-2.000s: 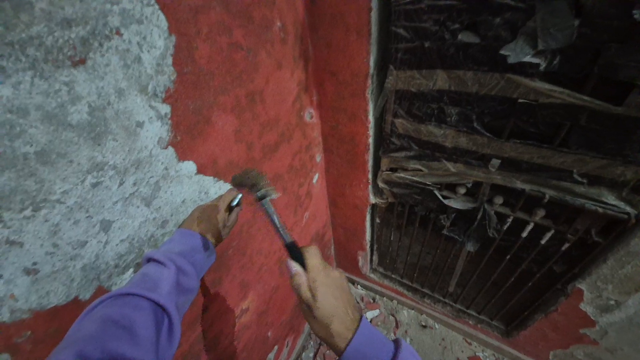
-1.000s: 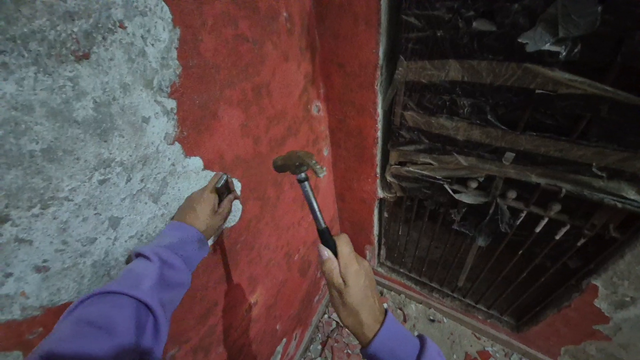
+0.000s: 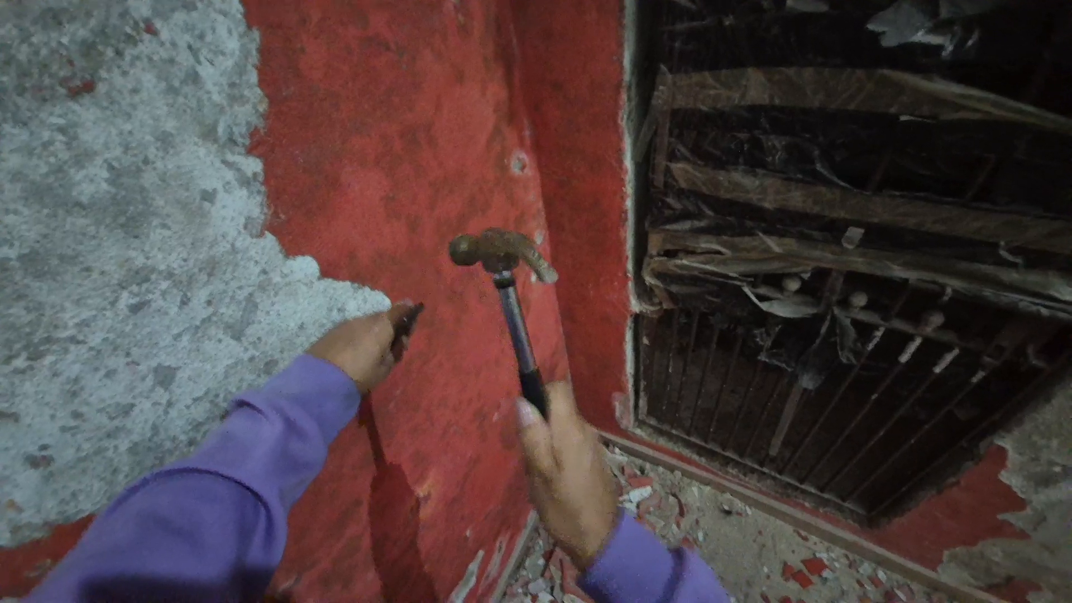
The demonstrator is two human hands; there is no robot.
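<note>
My right hand (image 3: 569, 469) grips the black handle of a claw hammer (image 3: 502, 251), its rusty head raised in front of the red wall. To the left, my left hand (image 3: 362, 345) is closed around a short dark metal tool (image 3: 408, 322), perhaps a chisel; most of it is hidden by the fingers. That hand is at the ragged edge where the red-painted plaster (image 3: 377, 193) meets the bare grey wall surface (image 3: 134, 276). A gap separates the hammer head from the tool.
At the right, a barred metal gate (image 3: 754, 402) is covered above with torn dark plastic and brown strips. Broken red and grey plaster pieces (image 3: 808, 569) lie on the floor by the wall. A narrow sill (image 3: 779, 519) runs below the gate.
Two seconds ago the hammer head was close to my left hand; now it is apart, to the right. The left hand has changed its angle, and the bared grey patch reaches a little differently around it.
</note>
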